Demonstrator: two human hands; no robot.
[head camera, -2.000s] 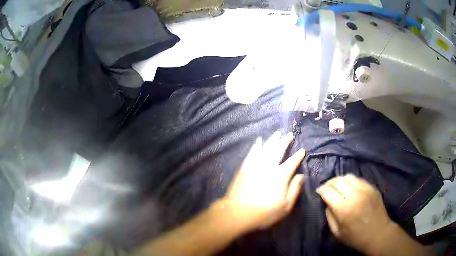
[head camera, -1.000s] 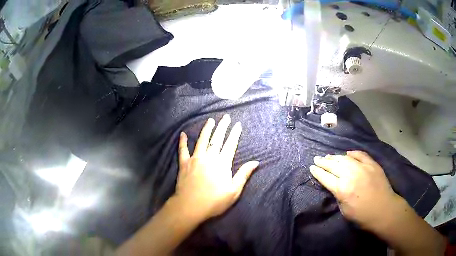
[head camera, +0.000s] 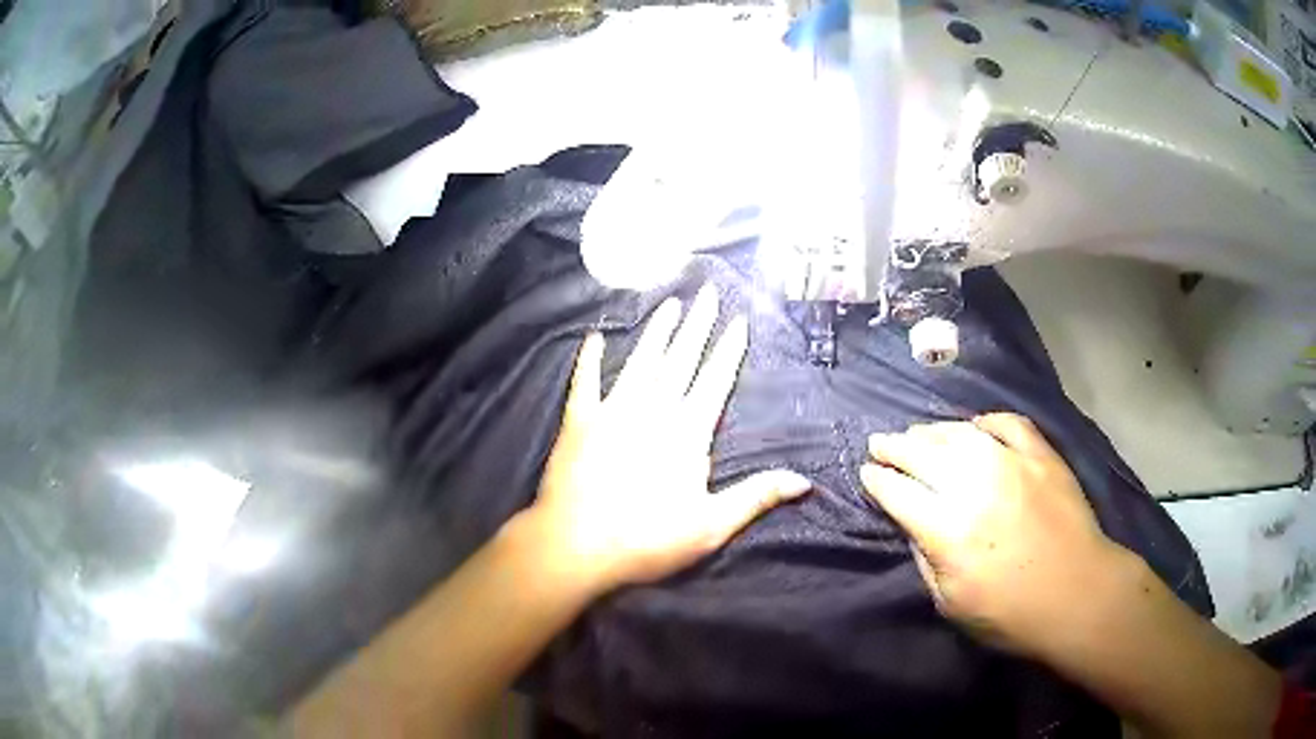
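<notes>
The dark garment panel (head camera: 693, 635) lies wrinkled across the machine bed under both hands and runs under the presser foot (head camera: 821, 335). My left hand (head camera: 635, 462) lies flat on the panel with its fingers spread, left of and below the presser foot. My right hand (head camera: 996, 527) rests on the panel to the lower right of the foot, its fingers bent and pressed on the cloth; a gathered fold lies at its fingertips. Whether it pinches the cloth cannot be told. Glare washes out the needle area.
The white sewing machine (head camera: 1155, 173) spans the upper right, with a tension dial (head camera: 1002, 176) and a thread knob (head camera: 934, 342). A grey-black work bundle (head camera: 325, 101) lies at left. A brown board (head camera: 505, 18) is at the top. Glare blurs the lower left.
My left hand moved left off the seam area, opened its fingers, then shifted slightly right and up. The panel has shifted, its right corner drawn inward and down. My right hand moved slightly up.
</notes>
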